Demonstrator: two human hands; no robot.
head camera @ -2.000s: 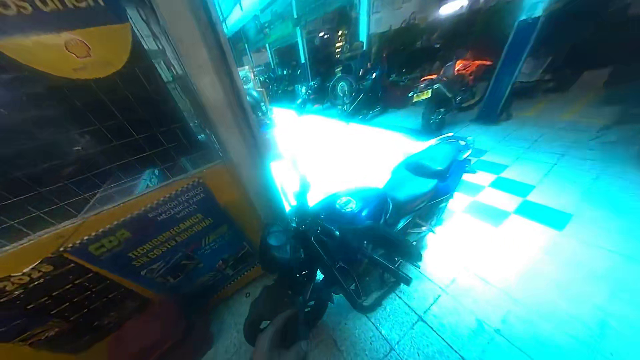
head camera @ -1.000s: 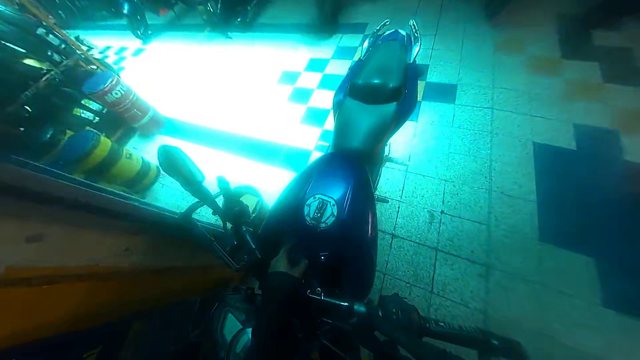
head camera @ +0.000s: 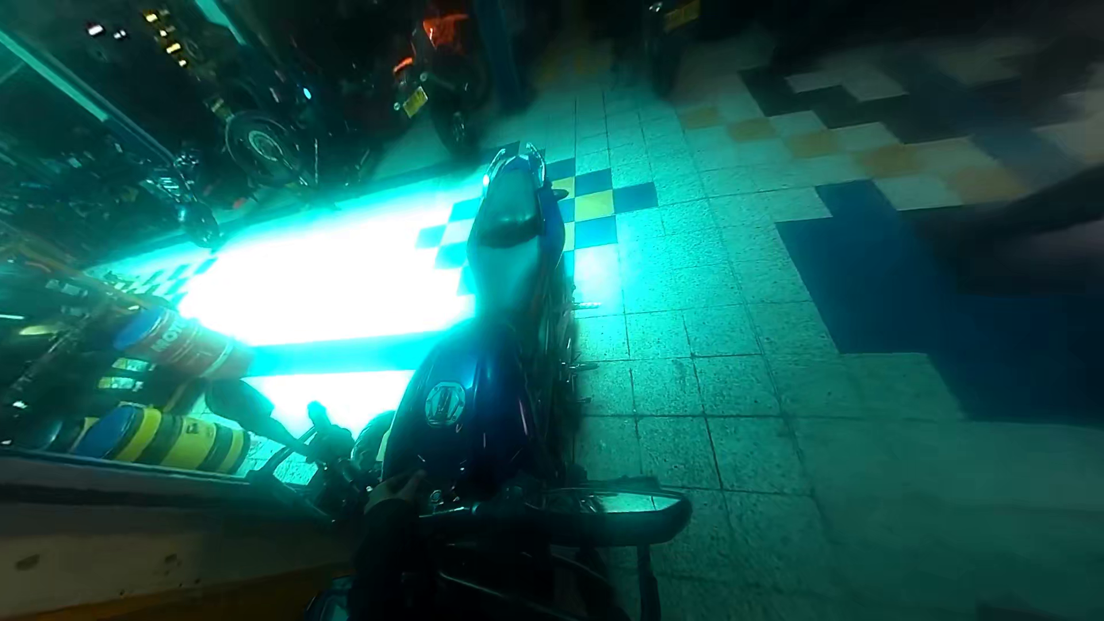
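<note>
A motorcycle stands on the tiled floor, seen from its front end, with its glossy blue fuel tank (head camera: 483, 410) near the lower middle and its dark seat (head camera: 511, 207) behind. My left hand (head camera: 398, 490), on a dark-sleeved arm, is at the front edge of the tank, beside the handlebar area; dim light hides what its fingers grip, if anything. A rear-view mirror (head camera: 617, 504) sticks out to the right of the handlebar. At the right edge, a blurred dark shape with a paler patch, perhaps my right hand (head camera: 1035, 246), is over the floor, apart from the motorcycle.
Left of the motorcycle lie a yellow-and-black striped drum (head camera: 177, 440) and a red-and-blue drum (head camera: 185, 341), beside a low wall edge (head camera: 164, 543). Glaring light covers the floor behind. Other motorcycles, one with orange parts (head camera: 444, 30), stand farther back.
The view has swung strongly since two seconds ago, from a wall with signs toward the motorcycle from above. A blurred shape has come into view at the right edge.
</note>
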